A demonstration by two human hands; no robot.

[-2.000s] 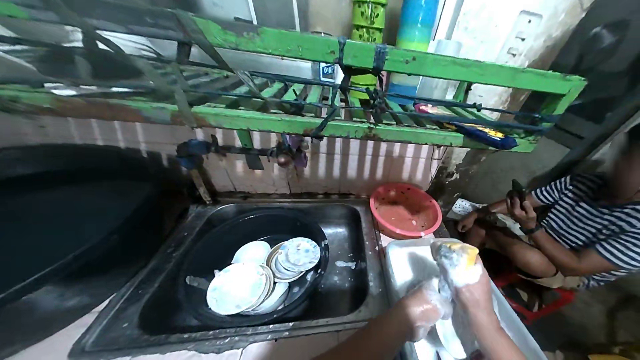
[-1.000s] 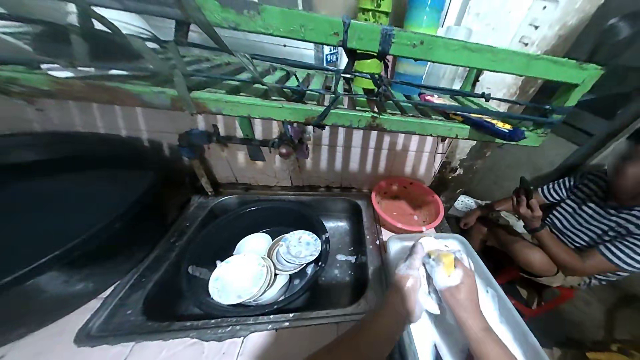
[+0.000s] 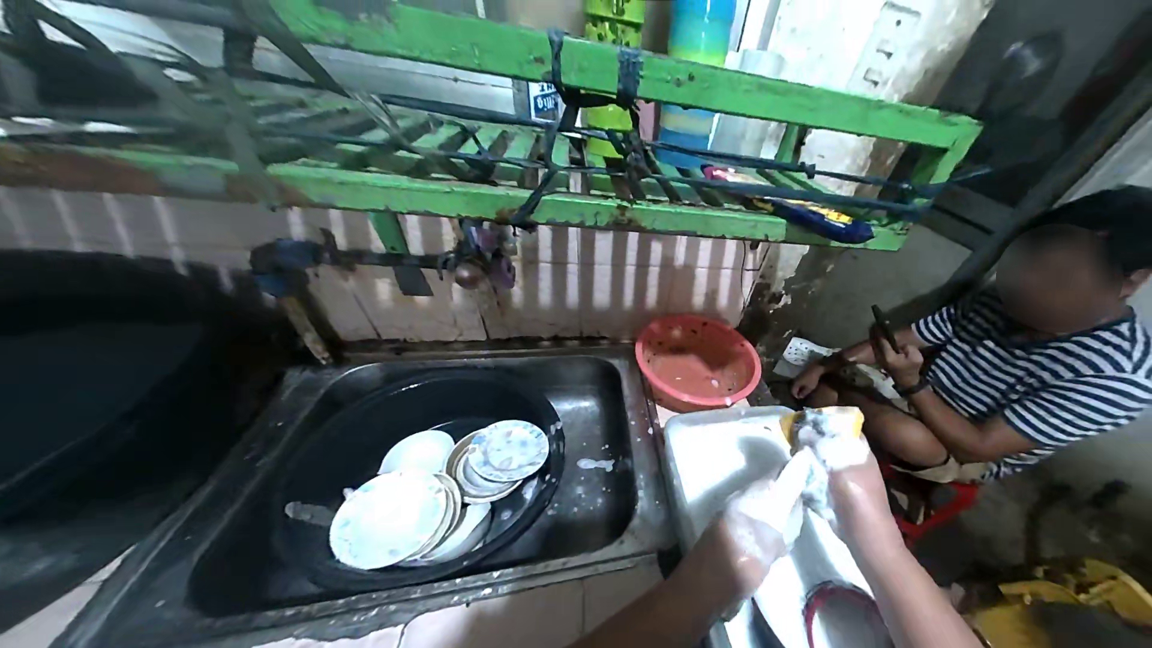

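My left hand (image 3: 756,522), covered in white suds, grips a foamy white item (image 3: 796,481), too soapy to name, over a metal tray (image 3: 697,432). Against that item my right hand (image 3: 846,459) holds a yellow sponge (image 3: 841,421), also soapy. A red-rimmed item (image 3: 841,594) lies in the tray below my wrists. Left of the tray, a black basin (image 3: 360,414) sits in the metal sink (image 3: 594,396), with stacked plates (image 3: 391,522) in it.
A red plastic basin (image 3: 697,360) stands behind the tray. The green slatted rack (image 3: 684,85) spans the wall above. A large black tub (image 3: 99,360) is at left. At right, a seated person (image 3: 1035,369) holds a phone (image 3: 885,328).
Since one second ago, my right hand has moved up and the yellow sponge now shows at the top of my fingers. The plates in the basin have not moved.
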